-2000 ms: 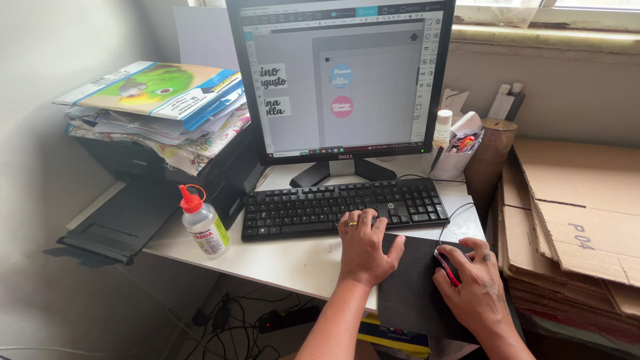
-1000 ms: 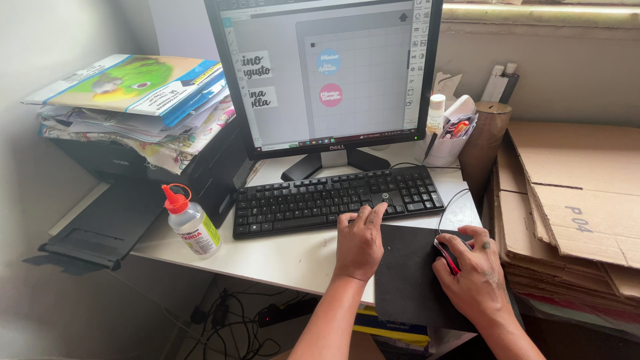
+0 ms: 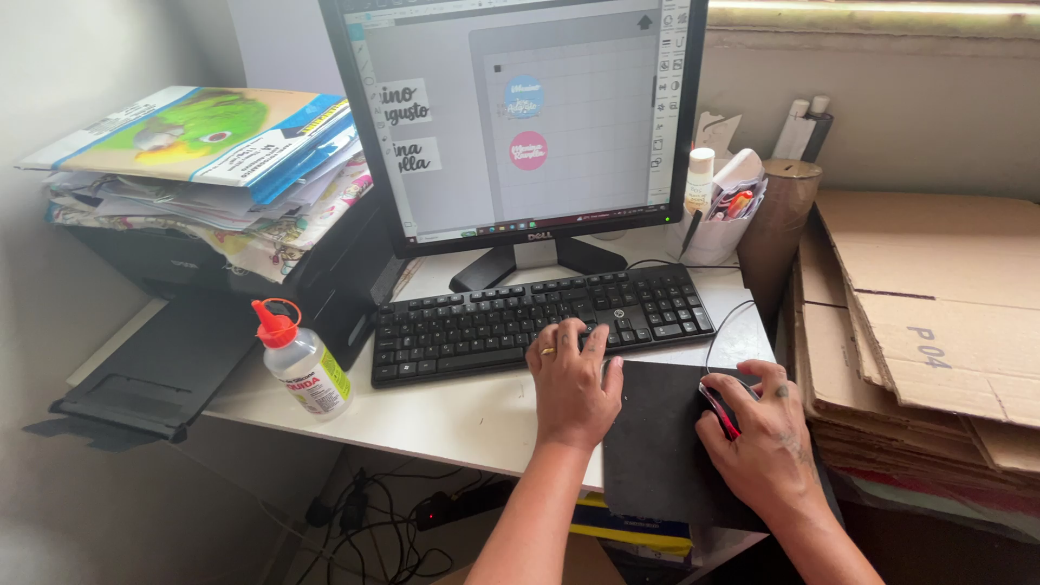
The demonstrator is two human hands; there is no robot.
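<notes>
My left hand (image 3: 574, 388), with a ring on one finger, rests its fingertips on the right part of the black keyboard (image 3: 455, 341), holding nothing. My right hand (image 3: 768, 439) is closed over a black and red computer mouse (image 3: 721, 413) on the black mouse pad (image 3: 650, 455). Behind the keyboard stands a Dell monitor (image 3: 585, 106); its screen shows a design program with a blue circle, a pink circle and black lettering. A clear glue bottle (image 3: 307, 370) with a red cap stands left of the keyboard.
At the left, a black printer (image 3: 203, 268) bears a stack of papers and a parrot-printed packet (image 3: 195, 134). A white pen cup (image 3: 715, 236) and a brown cardboard tube (image 3: 776, 219) stand right of the monitor, beside stacked cardboard sheets (image 3: 951, 301). Cables (image 3: 370, 520) hang below the desk.
On the screen, the blue circle's lettering looks altered, with part of it now lower. My left hand stays at the keyboard and my right hand on the mouse.
</notes>
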